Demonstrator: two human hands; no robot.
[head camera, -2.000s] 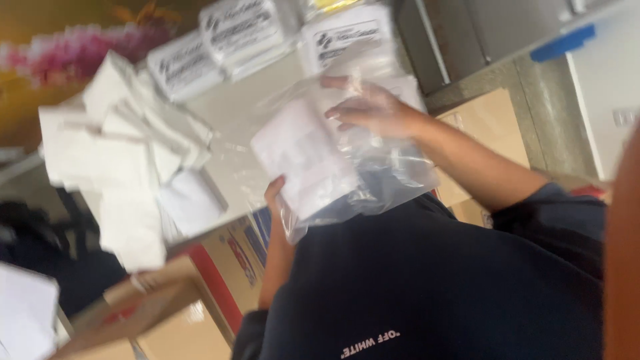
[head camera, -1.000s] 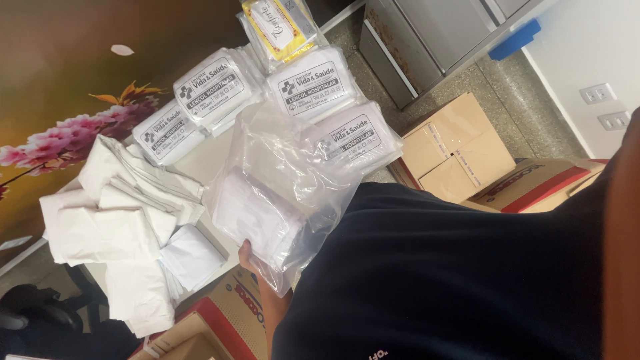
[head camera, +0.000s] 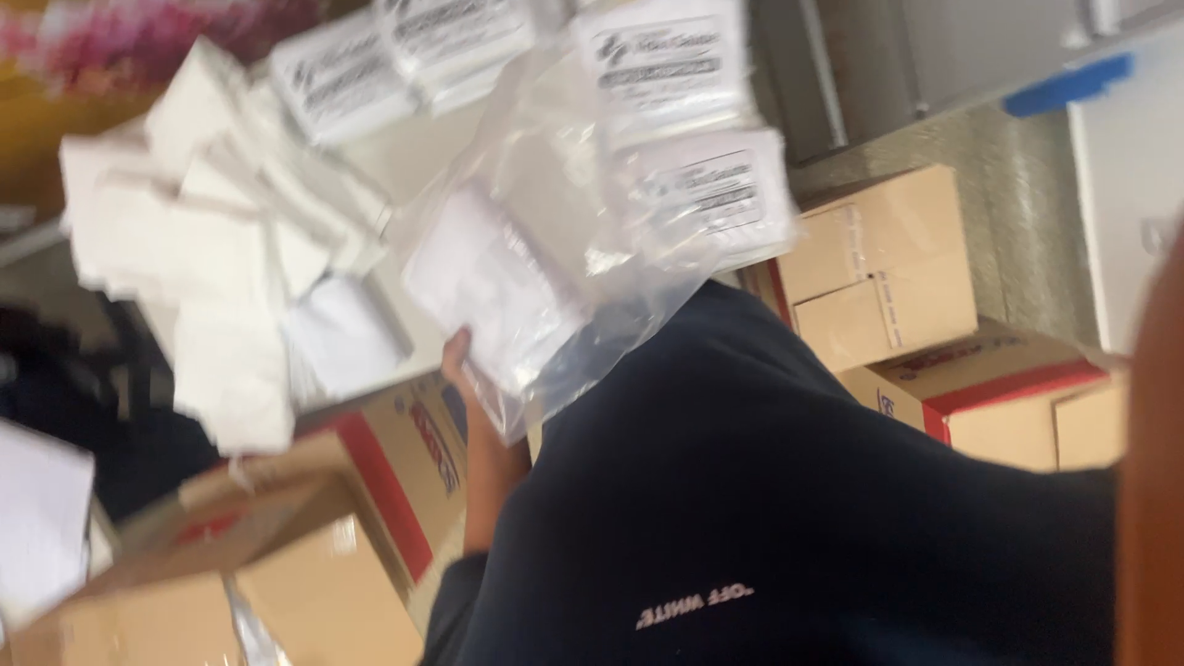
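My left hand (head camera: 456, 356) grips the lower edge of a clear plastic bag (head camera: 601, 268), its thumb over the near side. Inside the bag lies a folded white cloth-like bundle (head camera: 495, 287); the rest of the bag spreads loosely to the right. My right hand is not in view. Left of the bag, a loose heap of folded white fabric pieces (head camera: 213, 240) covers part of the light table (head camera: 416, 148). A neater white folded stack (head camera: 342, 333) sits against the heap. Blur softens the picture.
Printed clear-wrapped white packs (head camera: 666, 65) stand along the table's far side, and another printed pack (head camera: 721, 194) lies right of the bag. Cardboard boxes (head camera: 879, 268) are at the right; an open-topped carton (head camera: 213, 573) is at lower left. Grey metal cabinets (head camera: 980, 46) stand behind.
Two seconds ago my right hand was at the bag's upper part; it is out of view one second ago and now. My left hand stays on the bag. The view has shifted.
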